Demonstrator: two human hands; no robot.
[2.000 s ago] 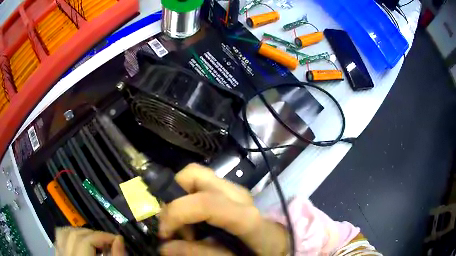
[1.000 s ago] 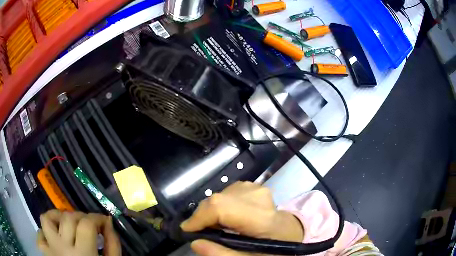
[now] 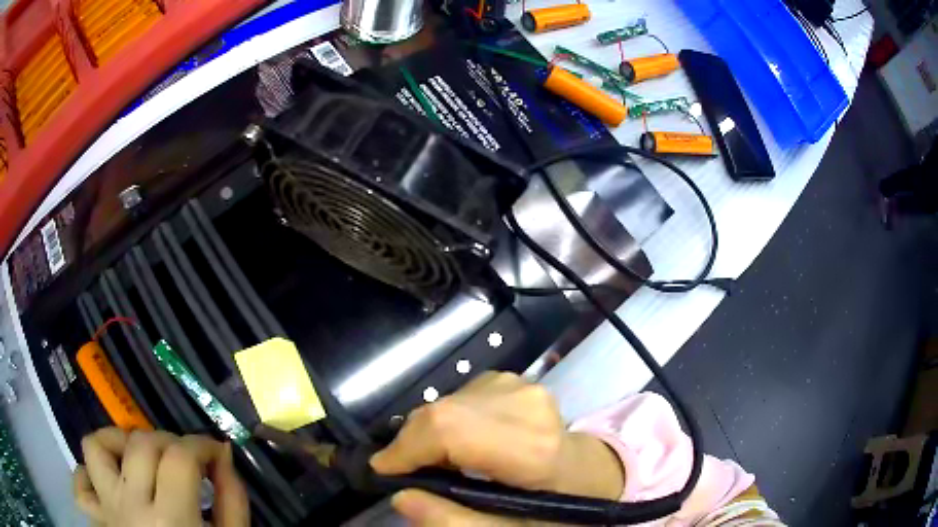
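Note:
My right hand [image 3: 483, 437] is shut on a black soldering iron [image 3: 411, 484], whose metal tip points left to the lower end of a narrow green board [image 3: 195, 386]. The board lies on the dark slotted fixture [image 3: 165, 270]. My left hand [image 3: 159, 479] is at the bottom left edge, fingers curled at the lower end of an orange cell [image 3: 111, 386]; what the fingers hold is hidden. A thin red lead runs from the cell's top. A yellow pad [image 3: 280, 383] lies right of the board.
A black fan [image 3: 381, 196] stands behind the fixture. The iron's cord [image 3: 617, 319] loops at the right. Wired orange cells [image 3: 583, 95], a phone [image 3: 726, 115] and a blue bin [image 3: 787, 72] lie at the far right. A red tray [image 3: 154, 62] is far left, beside a solder spool [image 3: 383, 19].
Since two seconds ago, the iron has swung down from over the fixture to the board's lower end. The view has shifted slightly. Over the last second little has changed.

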